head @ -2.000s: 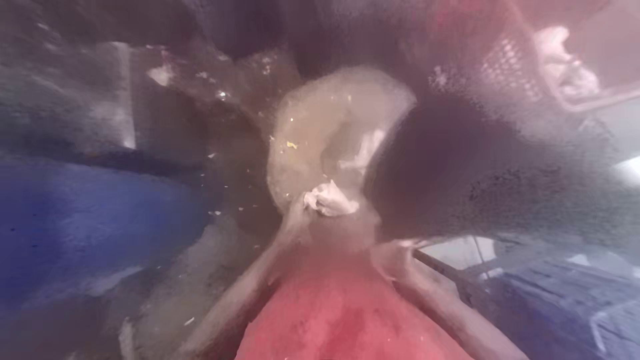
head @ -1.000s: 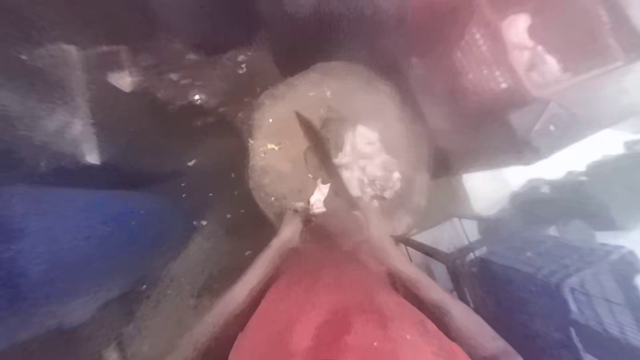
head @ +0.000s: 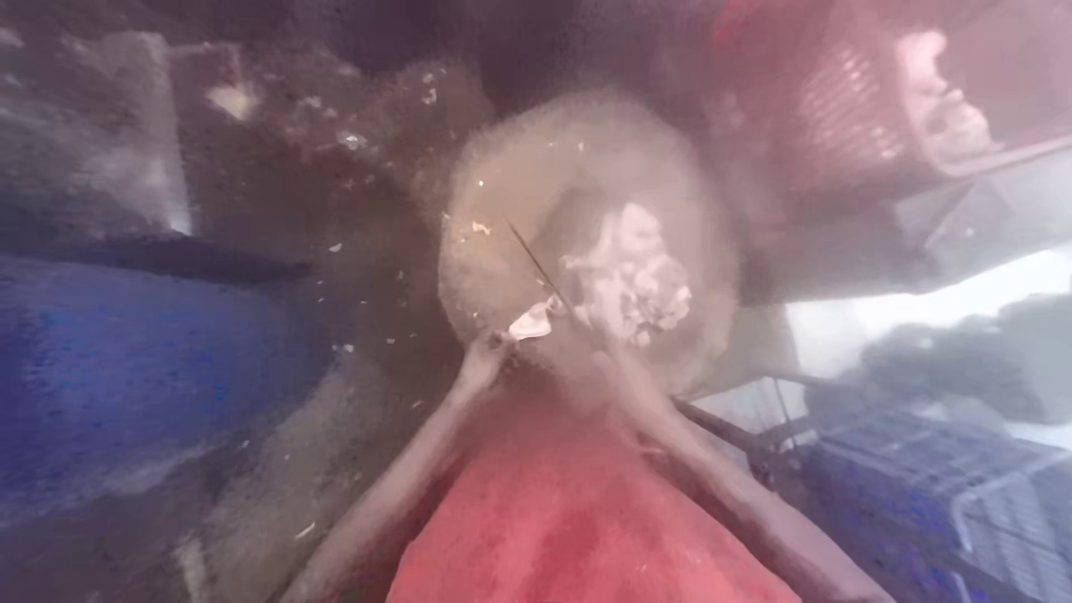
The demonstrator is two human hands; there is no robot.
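Observation:
A round, pale chopping block (head: 519, 184) stands in front of me, its surface blurred. My right hand (head: 605, 331) grips a knife, whose thin dark blade (head: 536, 260) points up and left over the block. At the block's near left edge, my left hand (head: 496, 339) is on a small pale piece of meat (head: 532, 322), close to the blade. A heap of pale, cut meat pieces (head: 641, 280) lies on the right half of the block, just beyond my right hand. Haze hides the fingers of both hands.
A red plastic crate (head: 850, 100) holding pale pieces is at the upper right. Blue plastic crates (head: 888, 486) stand at the lower right, near a dark bar (head: 724, 427). A large blue container (head: 151, 352) is at the left. Pale scraps (head: 352, 141) dot the dark floor.
The pale heap on the block, mostly out of sight two seconds ago, now shows fully. The knife blade looks thinner, seen more edge-on than one second ago.

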